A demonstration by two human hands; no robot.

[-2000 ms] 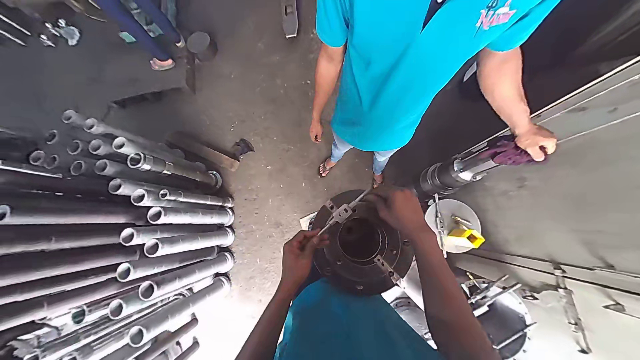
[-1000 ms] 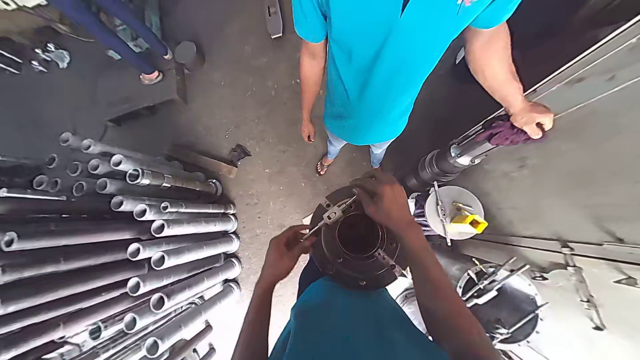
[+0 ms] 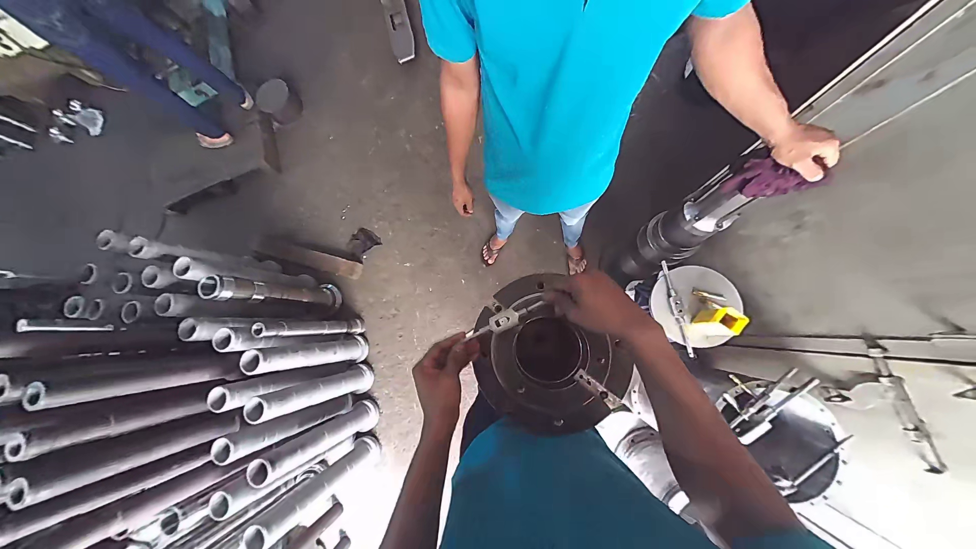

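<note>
A tap wrench [image 3: 503, 320] lies slantwise over the face of a dark round metal flange [image 3: 560, 415] with a wide central bore. My left hand [image 3: 444, 374] grips its lower left handle end at the flange's edge. On the upper right handle end, my right hand [image 3: 598, 301] has its fingers closed. Whether a tap sits in the wrench's middle is hidden. A small flat metal bar [image 3: 598, 389] rests on the flange, right of the bore and below it.
Stacked metal pipes [image 3: 305, 358] fill the left side. A person in a turquoise shirt [image 3: 549, 107] stands opposite, one hand on a purple cloth [image 3: 774, 177]. On the right, a white round lid [image 3: 720, 286] bears another tap wrench [image 3: 675, 301] and a yellow box [image 3: 718, 321]; a drum [image 3: 827, 427] holds more tools.
The wrench stays across the flange with both my hands at it. My right hand has shifted from near the wrench's middle to its upper right end since one second ago.
</note>
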